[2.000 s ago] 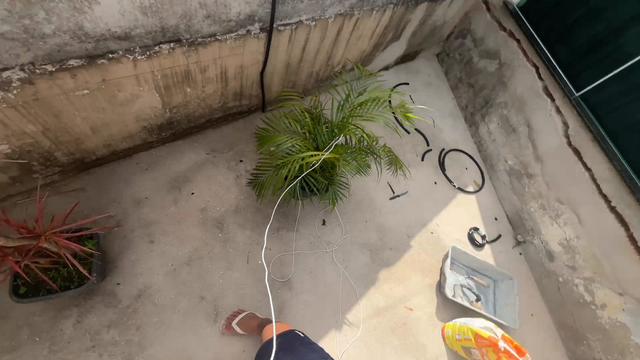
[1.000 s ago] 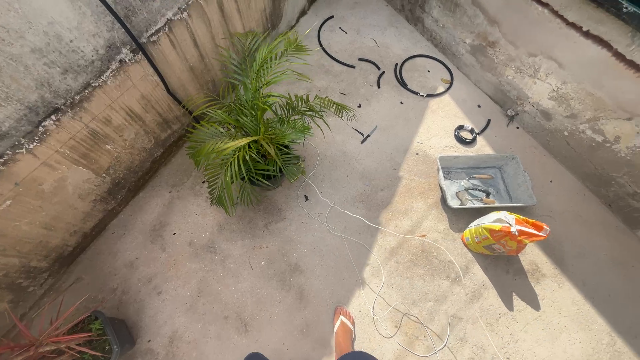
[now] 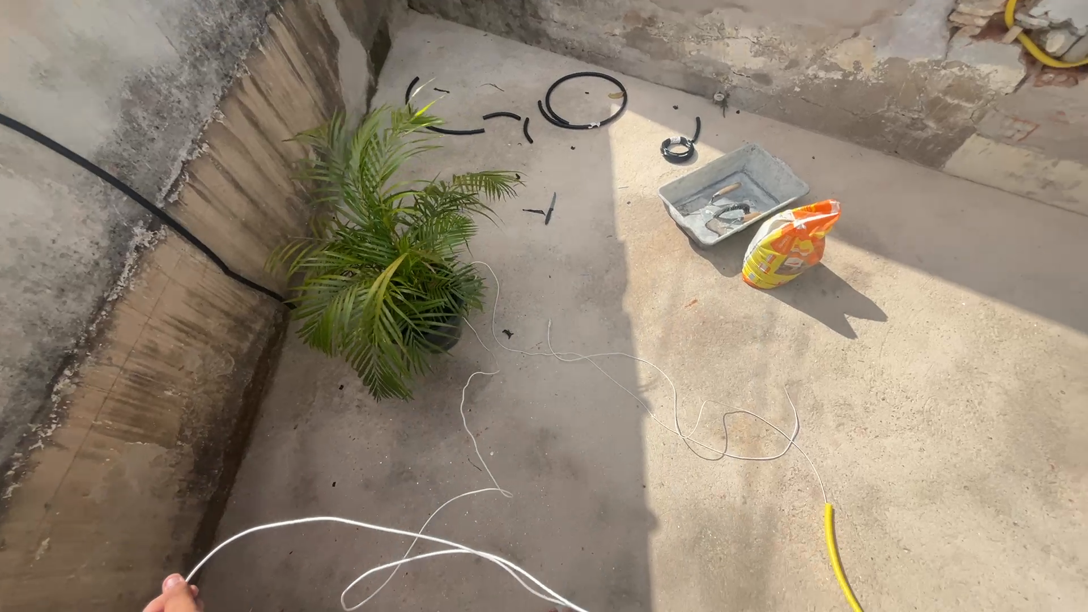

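Observation:
My left hand (image 3: 174, 595) shows at the bottom left edge, its fingertips pinched on a thin white cable (image 3: 327, 518). From there the cable arches right and leaves the view at the bottom. More of it lies in loose loops over the concrete floor, past the potted palm (image 3: 387, 255). One stretch runs to the end of a yellow corrugated conduit (image 3: 837, 552) at the lower right and seems to enter it. My right hand is out of view.
A grey mortar tub (image 3: 786, 174) with trowels stands beside an orange and yellow bag (image 3: 786, 246). A black hose coil (image 3: 625, 102), cut hose pieces (image 3: 501, 116) and a black tape-like roll (image 3: 677, 150) lie farther back. A black hose (image 3: 127, 187) crosses the left wall.
My left hand has come into view holding the white cable. The yellow conduit now shows at the lower right. The view has shifted to the right; the sandalled foot is out of view.

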